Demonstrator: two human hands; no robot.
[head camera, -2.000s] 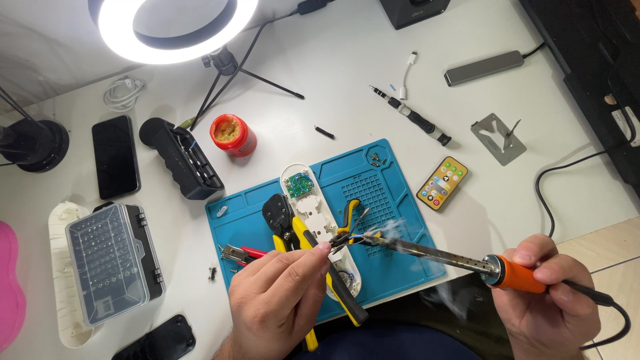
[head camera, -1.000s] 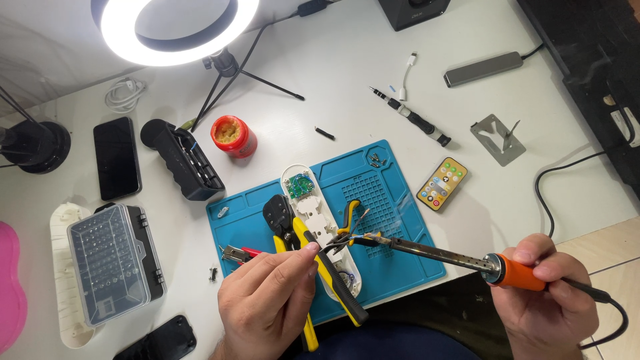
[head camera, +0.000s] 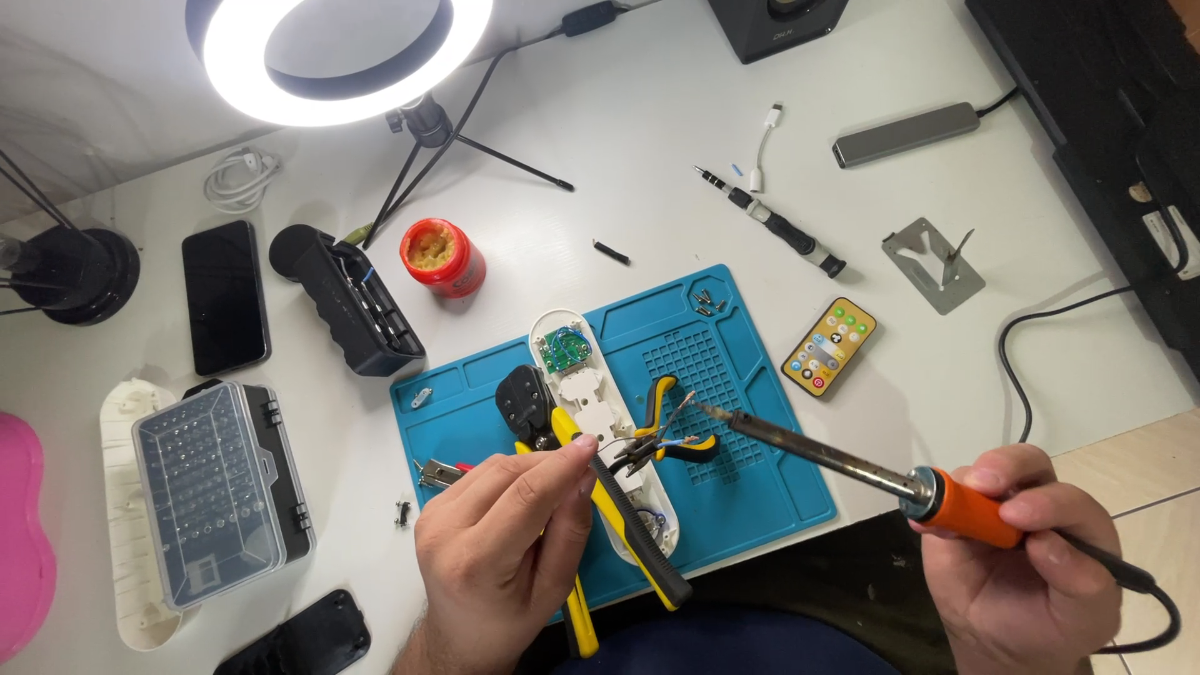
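My right hand (head camera: 1022, 553) grips the orange handle of a soldering iron (head camera: 825, 459). Its tip is beside the bare end of a wire (head camera: 680, 412), above the teal work mat (head camera: 759, 469). My left hand (head camera: 516, 544) pinches a thin strand between thumb and fingertips; its near end is hidden by the fingers. Small pliers with yellow and black handles (head camera: 708, 450) stand near the wires. Below lies an open white plastic housing (head camera: 605, 412) with a green circuit board (head camera: 567, 350). A yellow-handled crimping tool (head camera: 525, 403) lies beside my left hand.
Left of the mat are a red jar (head camera: 442, 258), a black tool holder (head camera: 347, 300), a phone (head camera: 225, 298) and a clear-lidded bit case (head camera: 220, 497). A ring light (head camera: 337, 103) stands behind. To the right lie a screwdriver (head camera: 773, 223), a remote (head camera: 829, 347) and a metal stand (head camera: 933, 265).
Smoke seen at the iron's tip two seconds ago no longer shows. The tip has drawn slightly away from the pliers, to beside the wire's end. Both hands keep their holds.
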